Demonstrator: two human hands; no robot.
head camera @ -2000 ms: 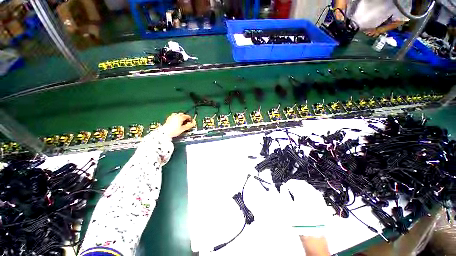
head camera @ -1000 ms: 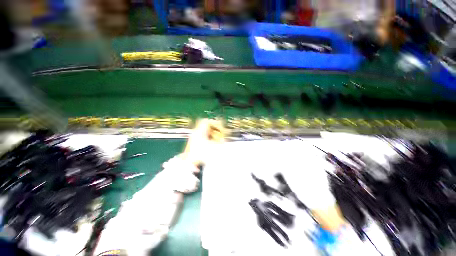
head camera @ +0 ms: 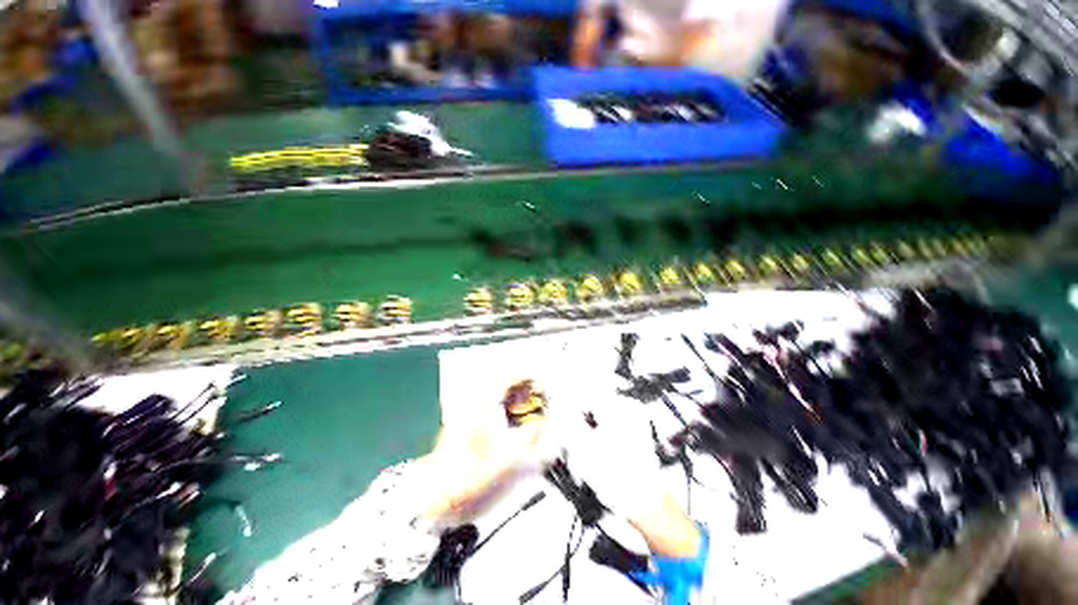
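My left hand (head camera: pixel 479 455), in a white speckled sleeve, is over the white work sheet (head camera: pixel 615 366) and holds a small yellow and dark circuit board (head camera: pixel 524 403) at its fingertips. My right hand (head camera: pixel 632 473), with a blue wrist band (head camera: pixel 683 572), is close beside it on the right. The hand is washed out and blurred. A black folded cable (head camera: pixel 576 490) shows just below its fingers; its wire end is hidden or too blurred to see. More black cables lie on the sheet below the hands.
A large heap of black cables (head camera: pixel 946 402) lies to the right, another (head camera: pixel 95 485) to the left. Circuit boards (head camera: pixel 591 287) line the near edge of the green belt (head camera: pixel 296 248), with a gap in the row. A blue bin (head camera: pixel 662 140) and a person (head camera: pixel 686 30) are across the belt.
My left hand has come back from the belt edge to the sheet with a board. My right hand has moved up and left beside it. The view has shifted.
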